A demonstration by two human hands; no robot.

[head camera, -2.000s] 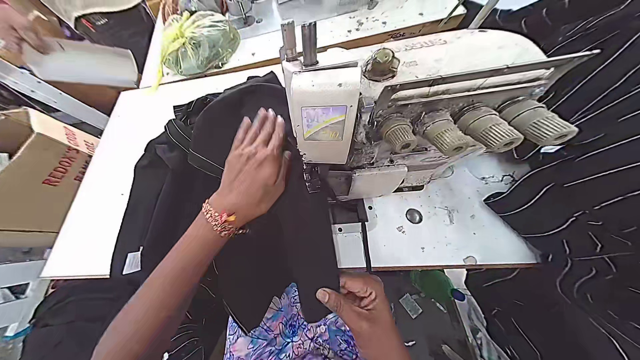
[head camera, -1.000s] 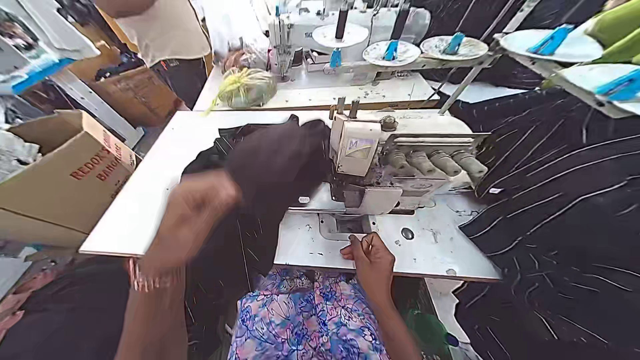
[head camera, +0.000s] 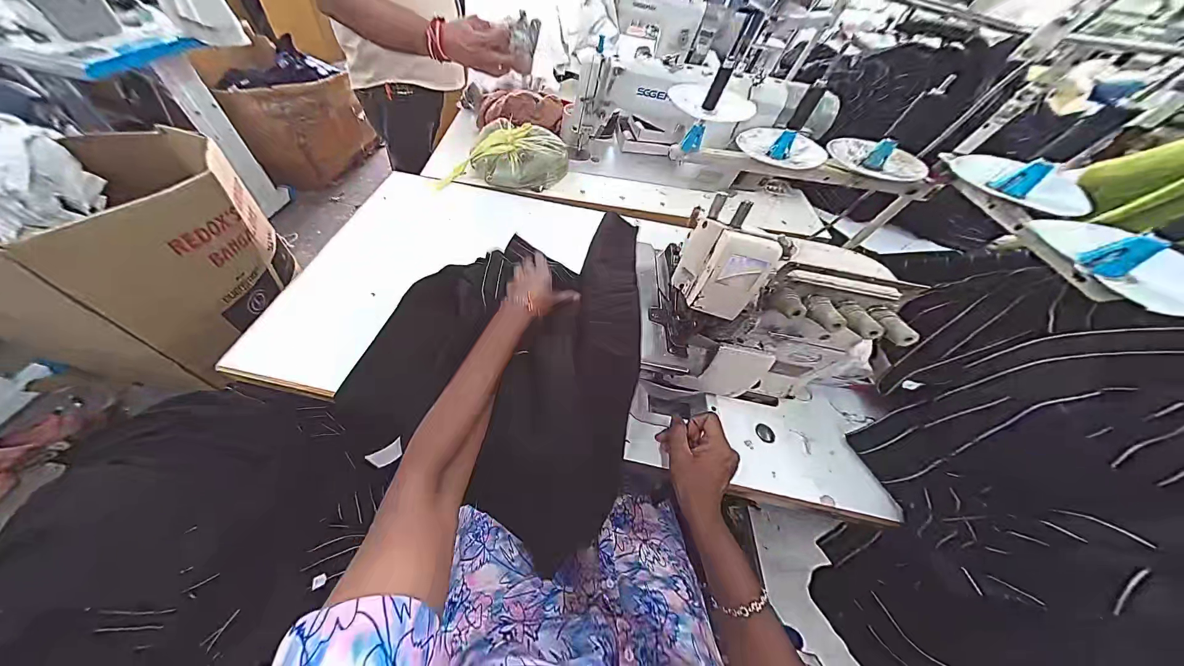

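Observation:
Black fabric (head camera: 555,398) lies over the white sewing table (head camera: 314,342) and hangs down over its front edge towards my lap. My left hand (head camera: 536,287), somewhat blurred, rests on the far part of this fabric; whether its fingers pinch the cloth cannot be told. An overlock sewing machine (head camera: 740,277) stands to the right of the fabric, which lies beside the presser foot area. My right hand (head camera: 698,453) is in front of the machine with its fingertips pinched together at something small and dark that I cannot make out.
Striped black fabric (head camera: 1036,444) is heaped at the right, more black cloth (head camera: 185,518) at the lower left. A cardboard box (head camera: 120,268) stands left. Behind are a tied plastic bag (head camera: 520,157), another sewing machine (head camera: 647,88), thread stands (head camera: 782,148) and a person's hand (head camera: 486,46).
The fabric that lay at the machine's needle area two seconds ago now lies to its left. My right hand has left the fabric's near edge. The view has tilted up and widened.

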